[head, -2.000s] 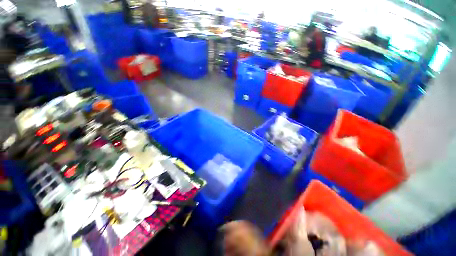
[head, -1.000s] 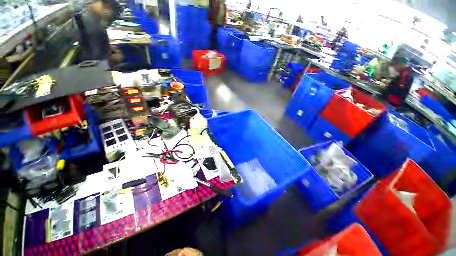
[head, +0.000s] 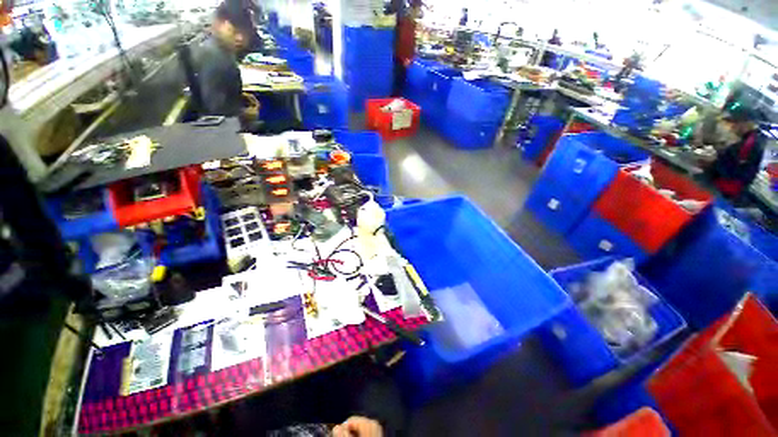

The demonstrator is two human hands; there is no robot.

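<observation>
Only a small part of one hand, seemingly my left hand [head: 358, 427], shows at the bottom edge, with a black-and-white sleeve to its left. Its fingers are cut off, so what it holds is hidden. My other hand is out of the picture. The bench [head: 281, 363] lies in front, with a pink-red patterned edge. On it are white papers, purple printed sheets, red and black test leads [head: 322, 270], a pale bottle [head: 370, 218] and a slim dark tool [head: 392, 326] at the right edge.
A large blue bin [head: 520, 299] stands right of the bench, then a blue bin with clear bags [head: 616, 309] and red bins [head: 712, 367]. A person [head: 220, 72] is behind the bench at left. A dark shape fills the left edge.
The view has swung left, bringing the whole bench front and the person behind it into sight. The hand has moved from beside the red bin to the bottom edge.
</observation>
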